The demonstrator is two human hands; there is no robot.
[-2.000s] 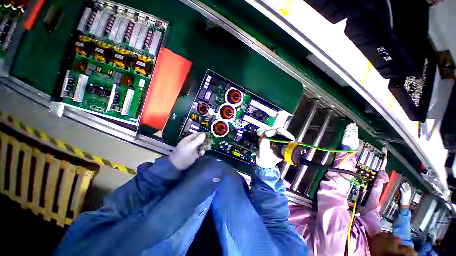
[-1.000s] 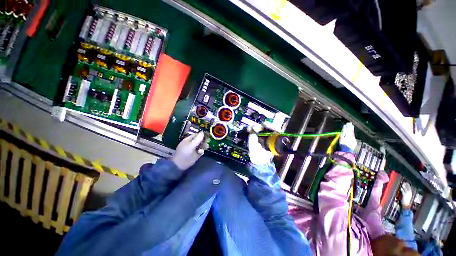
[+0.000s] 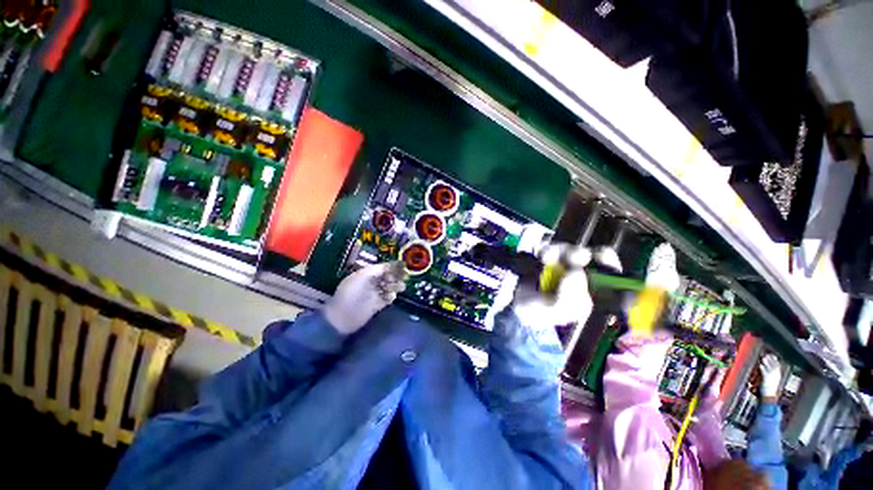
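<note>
A circuit board with red-ringed toroidal inductors (image 3: 429,227) lies in a thin metal-edged tray on the green carrier surface in front of me. My left hand (image 3: 371,292), in a white glove, is at the board's near left edge with its fingertips pinched on something small, perhaps screws. My right hand (image 3: 565,292), gloved and blurred, is at the board's right end around the electric screwdriver (image 3: 552,278), a dark tool with a yellow band. The screwdriver's tip is hard to make out over the board.
A larger green board (image 3: 206,134) and a red-orange sheet (image 3: 311,182) lie to the left. Conveyor rollers (image 3: 586,222) are beyond my right hand. A coworker in a pink sleeve (image 3: 636,383) works at the right. A white shelf (image 3: 613,115) holds black bins (image 3: 713,105).
My right hand and the screwdriver first shift slightly left, then right, and are now more blurred. My left hand stays near the board's edge. The coworker's gloved hand now has a yellow object at it.
</note>
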